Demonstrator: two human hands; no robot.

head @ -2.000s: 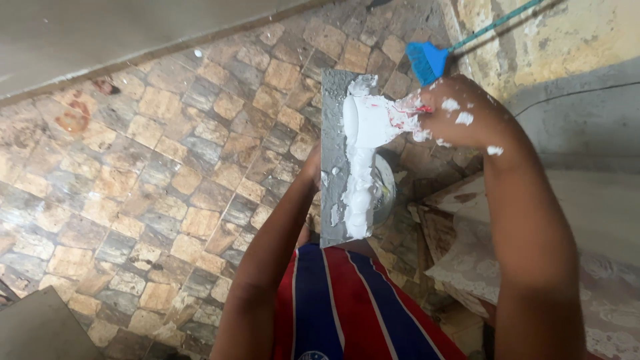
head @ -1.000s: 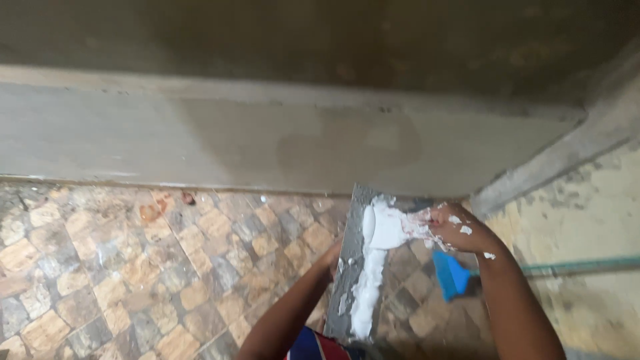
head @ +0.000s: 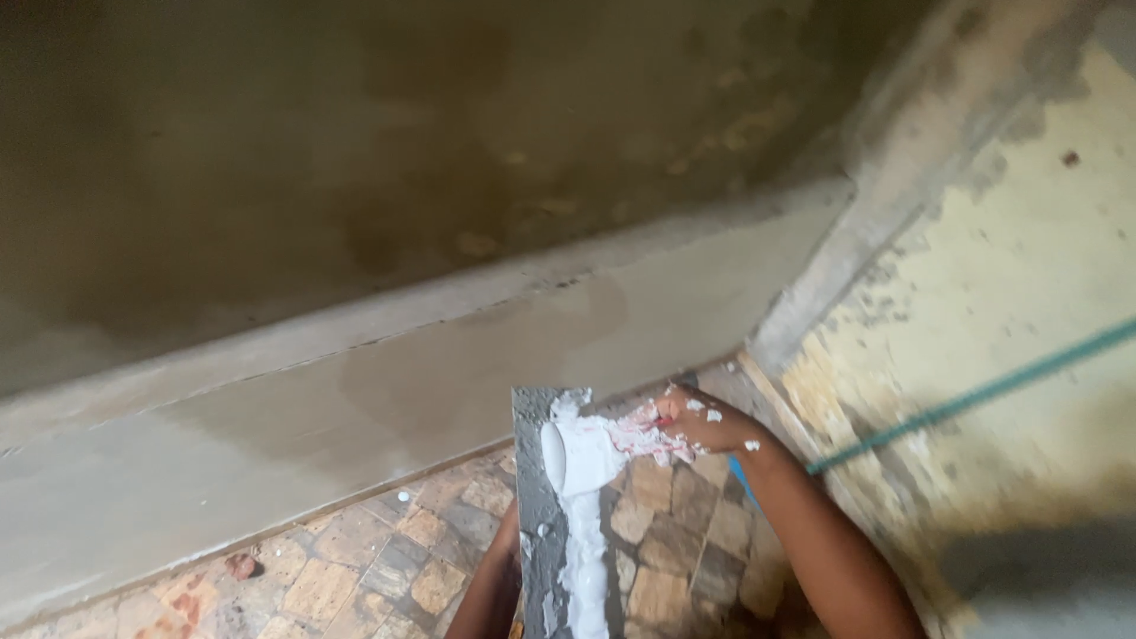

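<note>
My right hand [head: 701,422], spotted with white paste, grips the red handle of a putty knife [head: 581,457] whose blade is thickly coated in white. The blade rests on a flat grey plastering trowel [head: 541,550], near its far end. A ridge of white putty [head: 584,568] runs along the trowel's face toward me. My left hand is hidden beneath the trowel; only the left forearm [head: 488,577] shows, at the lower middle.
Ahead stands a wall with a ledge [head: 355,333] and a smooth grey lower band. A stained yellowish wall [head: 1003,311] meets it at the right. A green pole [head: 976,390] with a blue broom head [head: 744,484] leans there, above the stone-patterned floor [head: 328,577].
The view has swung up from the floor to the wall. Both hands still hold the trowel and putty knife together, the white-coated blade staying on the trowel.
</note>
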